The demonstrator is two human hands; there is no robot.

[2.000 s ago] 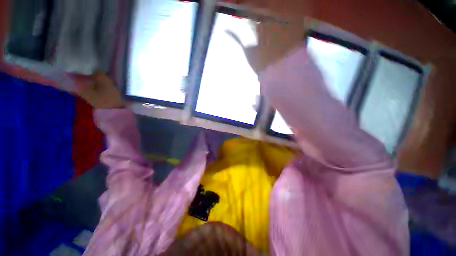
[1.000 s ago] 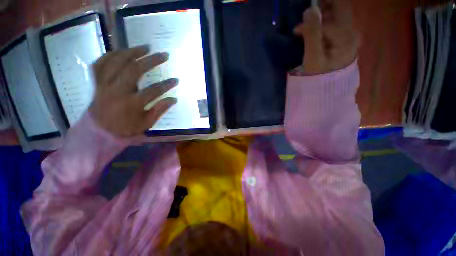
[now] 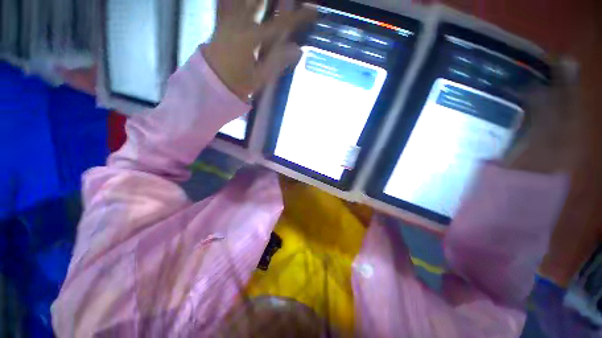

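Several lit tablets lie side by side on pale foam sleeves. The middle tablet (image 3: 327, 119) and the right tablet (image 3: 449, 148) each show a dark top band and a large white panel. My left hand (image 3: 254, 49) is over the top left of the middle tablet, fingers spread and blurred, holding nothing that I can see. My right hand (image 3: 544, 119) is at the right edge of the right tablet, blurred; its fingers and grip are unclear. Two more tablets with white screens, one at the far left (image 3: 133, 46), are partly hidden by my left arm.
A stack of sleeved tablets (image 3: 46, 33) stands at the upper left. The red-orange bench (image 3: 495, 13) shows behind and to the right. A blue plastic bin (image 3: 46, 145) is at the left. Part of another pale-edged stack (image 3: 586, 290) shows at the lower right.
The camera view has shifted. The dark tablet near my right hand a second ago appears lit now. My left hand has moved off the white screen to a tablet's top edge.
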